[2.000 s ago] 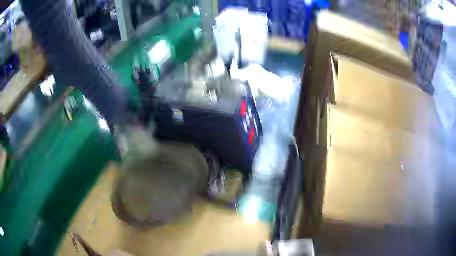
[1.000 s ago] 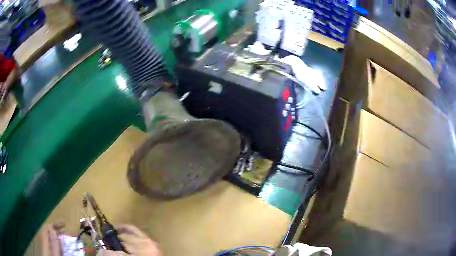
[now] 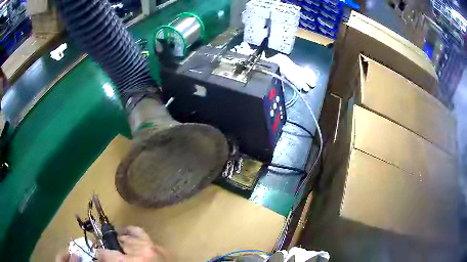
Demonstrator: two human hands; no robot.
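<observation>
My right hand (image 3: 135, 246), at the lower left, holds a soldering iron (image 3: 109, 236) with a black handle and a brownish barrel pointing up. A thin silvery solder feed tube (image 3: 92, 217) runs beside the barrel. My left hand (image 3: 64, 256) is at the bottom edge, mostly cut off, with fingers on a white plastic housing (image 3: 81, 248). Dark wires and a small black terminal piece (image 3: 83, 223) stand up from the housing, close left of the iron. Whether the tip touches anything cannot be told.
A fume extractor hood (image 3: 174, 166) on a ribbed hose (image 3: 107, 46) stands over the cardboard sheet (image 3: 215, 225). Behind it are a black solder feeder box (image 3: 220, 102) and a solder reel (image 3: 184, 31). The green belt (image 3: 56, 123) curves left. Cartons (image 3: 402, 148) stand right.
The view has steadied and shifted slightly, so the hood and box sit further left. The iron and housing remain in my hands; the black terminal piece now shows more clearly.
</observation>
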